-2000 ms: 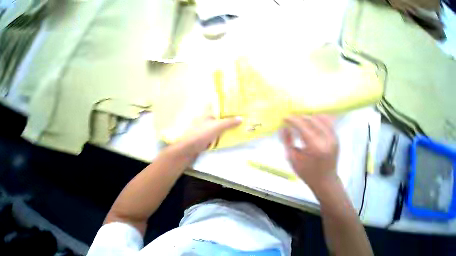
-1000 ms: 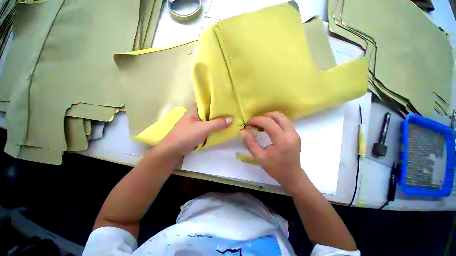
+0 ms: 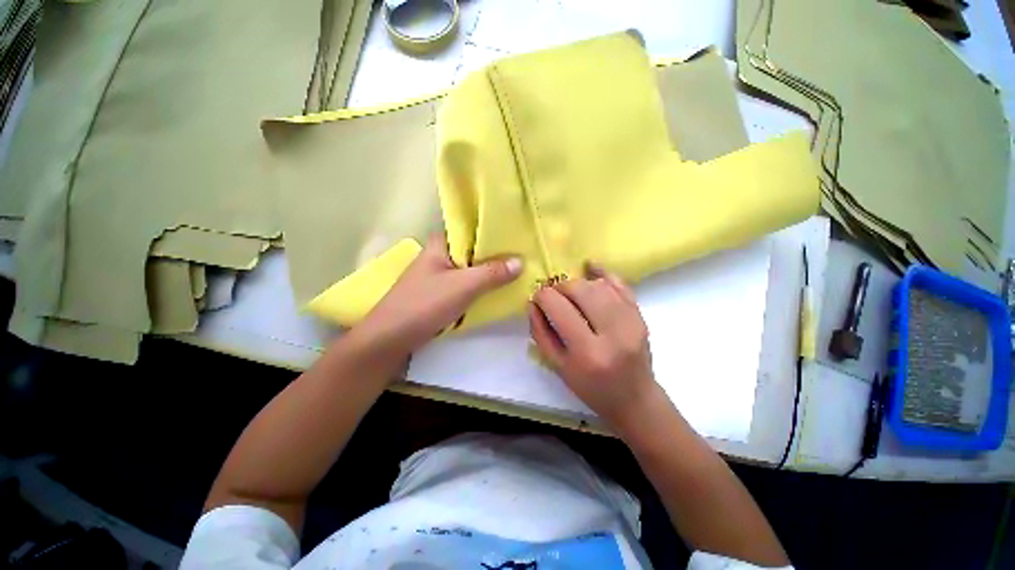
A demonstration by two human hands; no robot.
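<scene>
The leather panel (image 3: 601, 145) lies folded on the table with its yellow reverse mostly up and olive face showing at the left and upper right. A stitched seam (image 3: 521, 156) runs down it towards my hands. My left hand (image 3: 429, 292) grips the panel's folded left part, thumb on top. My right hand (image 3: 595, 334) is at the seam's lower end with its fingers bent over the panel edge. A tiny dark and brassy cluster (image 3: 550, 282) shows at the fingertips; what it is cannot be made out.
Stacked olive panels (image 3: 212, 134) lie at left, more (image 3: 890, 123) at right. A white board (image 3: 712, 334) lies under the panel. At right are a yellow pen tool (image 3: 808, 323) with cord, a block-ended rod (image 3: 851, 317) and a blue tray (image 3: 899, 373). A tape roll (image 3: 421, 42) is at the far side.
The view was blurred and bright earlier and is now clear. My right hand has come left to the seam end, and its fingers have closed in over the panel edge. My left hand keeps its grip.
</scene>
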